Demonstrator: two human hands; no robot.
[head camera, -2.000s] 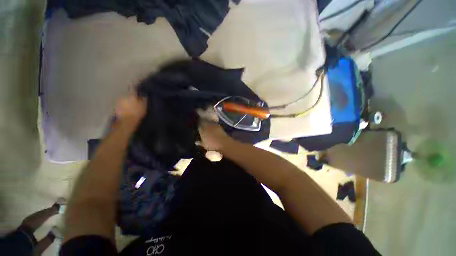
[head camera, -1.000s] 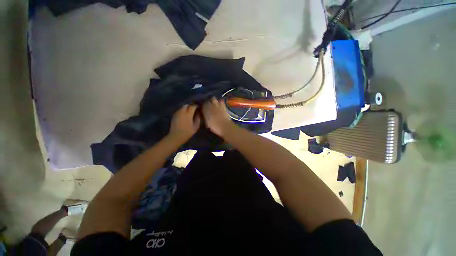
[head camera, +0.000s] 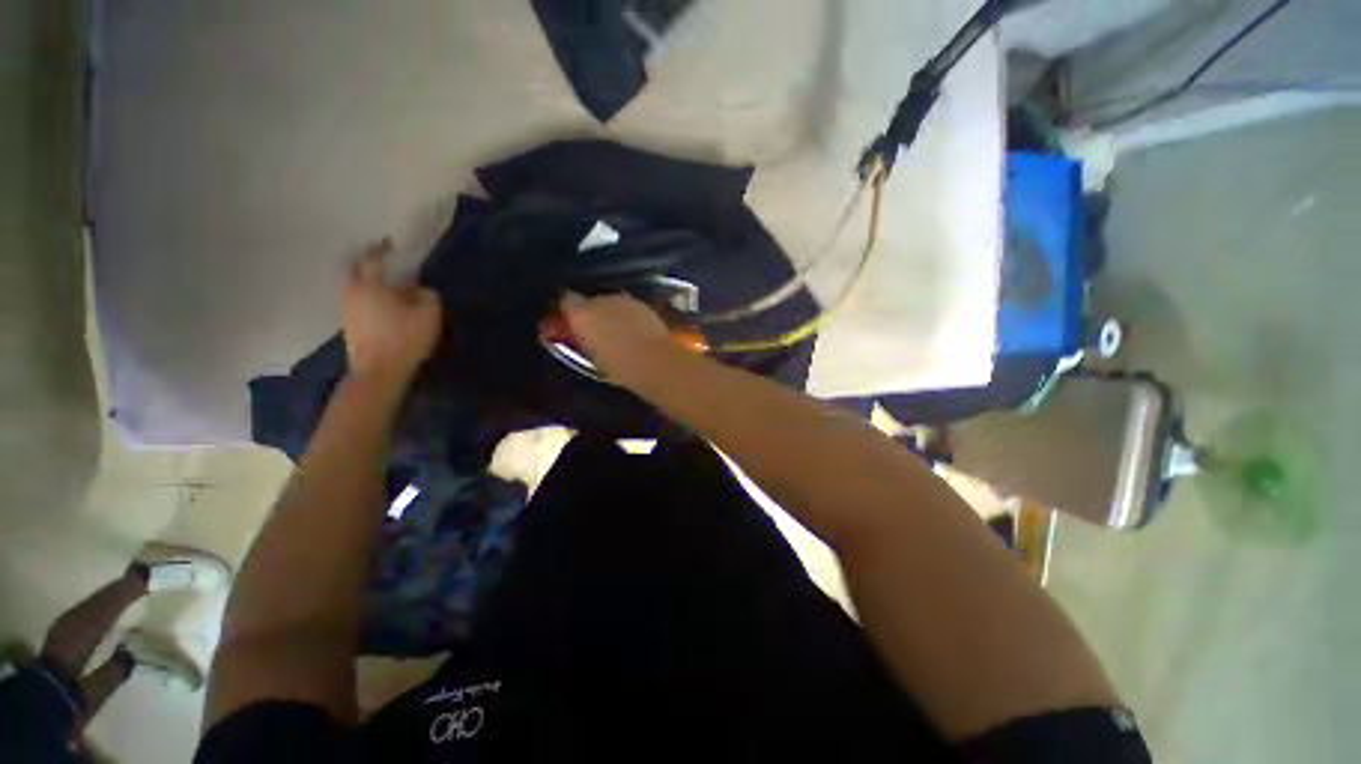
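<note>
A dark garment piece (head camera: 500, 246) lies spread on the pale padded pressing table (head camera: 239, 194) in front of me, with a small white patch near its middle. My right hand (head camera: 615, 332) is closed on the orange-brown handle of the steam iron (head camera: 690, 340), which sits on the garment and is mostly hidden by the hand. My left hand (head camera: 391, 321) is at the garment's left part, with finger and thumb apart; whether it touches the cloth is hard to tell.
Another dark cloth (head camera: 597, 52) lies at the table's far edge. Hoses (head camera: 858, 254) run from the iron to a black bundle (head camera: 911, 120). A blue box (head camera: 1040, 254) and a ribbed panel (head camera: 1067, 448) stand right. Crumpled dark cloth (head camera: 433, 552) hangs low. A person's legs (head camera: 105, 627) show lower left.
My right hand has taken hold of the iron, and the iron has moved left onto the garment. My left hand has left the cloth's middle and moved left, opening.
</note>
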